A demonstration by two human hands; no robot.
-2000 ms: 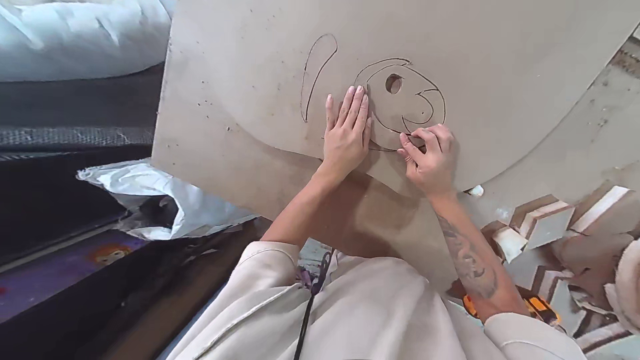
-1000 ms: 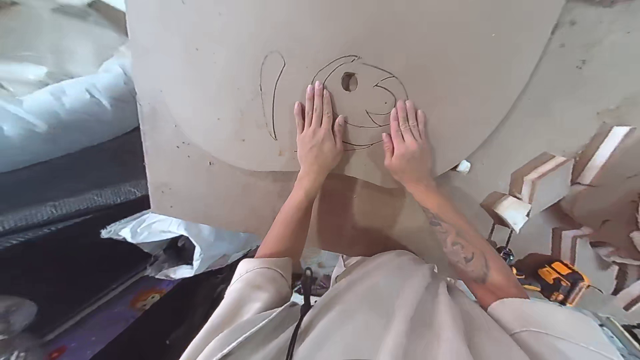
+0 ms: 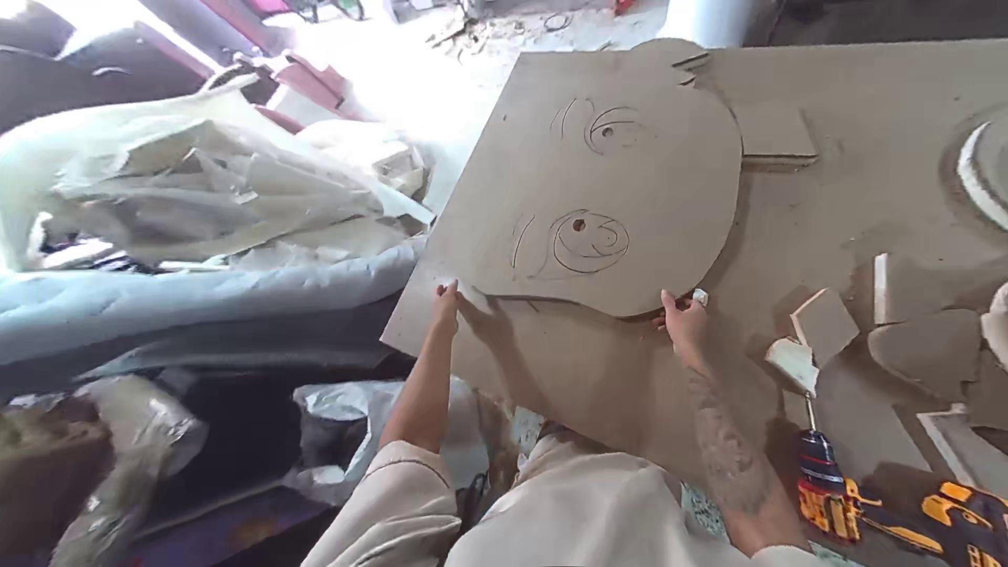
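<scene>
A large brown board cutout shaped like a head lies on a bigger board-topped surface. Two eye outlines are drawn or cut on it, each with a small hole. My left hand is at the cutout's lower left edge, its fingers bunched; whether it grips the edge is unclear. My right hand has its thumb on top of the cutout's lower edge and its fingers at or under that edge. A small white chunk sits beside my right hand.
At the right lie board offcuts, a yellow and black power drill and another yellow and black tool. A square board piece is near the cutout's far side. Plastic sacks of scraps fill the left.
Both hands have left the flat pose beside the lower eye outline and are now at the cutout's near edge, the left one farther left. The view has swung and widened.
</scene>
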